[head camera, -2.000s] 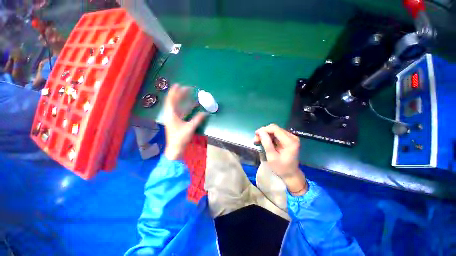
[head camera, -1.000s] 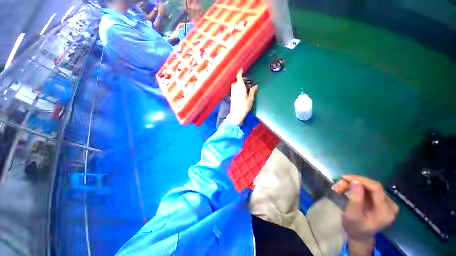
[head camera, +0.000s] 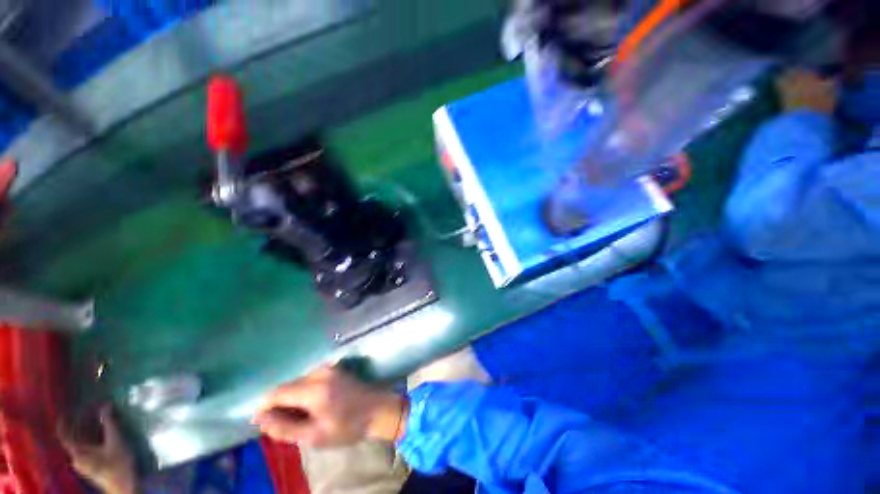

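The picture is blurred. My left hand (head camera: 101, 453) is at the lower left, beside the red tray (head camera: 29, 405); its fingers point up and I cannot tell whether it holds anything. My right hand (head camera: 323, 407) is over the bench's near edge with its fingers curled; what is in them is hidden. A whitish, blurred thing (head camera: 166, 391), perhaps the bottle or clear plastic, lies on the green bench between my hands. The black toggle clamp fixture (head camera: 362, 275) stands beyond my right hand, its red clamp handle (head camera: 227, 114) raised.
The blue control box (head camera: 550, 183) stands right of the fixture, with a pale thin line from it. A grey machine part (head camera: 637, 116) crosses over the box. A person in a blue sleeve (head camera: 786, 178) is at the right. A flat metal bracket (head camera: 48, 309) lies at the left.
The view has swung right, bringing the fixture, control box and another person into sight and moving the tray to the left edge. My left hand remains near the tray; my right hand stays at the bench edge.
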